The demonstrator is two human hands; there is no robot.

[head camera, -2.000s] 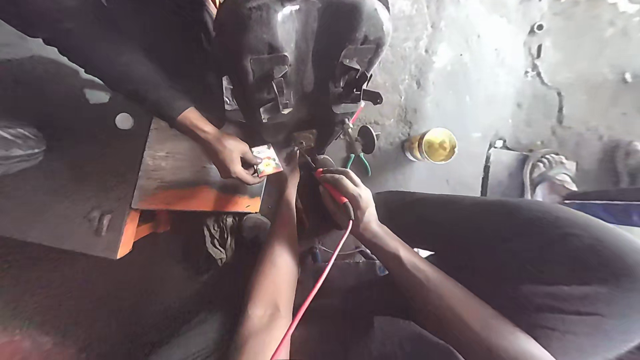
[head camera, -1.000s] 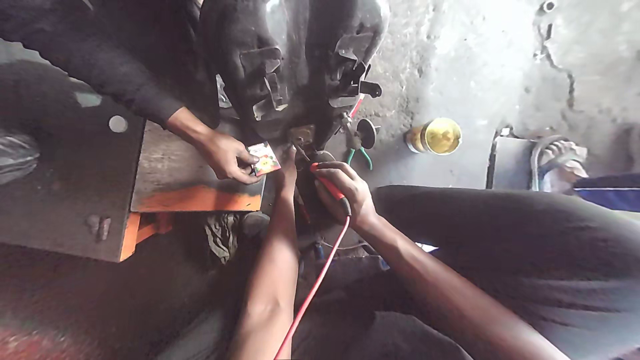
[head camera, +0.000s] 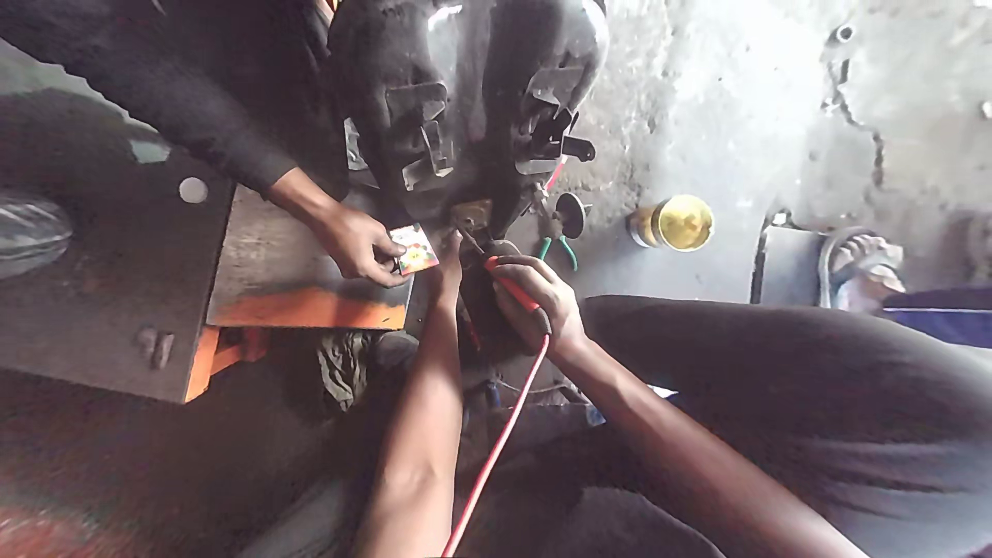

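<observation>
My right hand (head camera: 539, 298) is closed around the red handle of a soldering iron (head camera: 515, 285), whose red cord runs down between my forearms. The iron's thin tip points up and left at a small brownish plate (head camera: 472, 213) below a black motorcycle fuel tank (head camera: 465, 70). Just under that plate is my left hand (head camera: 451, 252), mostly dark and partly hidden; whether its fingers grip something does not show. Close on its left, another person's hand (head camera: 356, 244) holds a small card with a flower picture (head camera: 415, 249).
A wooden bench with an orange edge (head camera: 310, 308) stands at the left. Green-handled pliers (head camera: 558, 252) lie right of the plate, near a round yellow tin (head camera: 682, 223) on the concrete floor. A sandalled foot (head camera: 860, 267) is at the right.
</observation>
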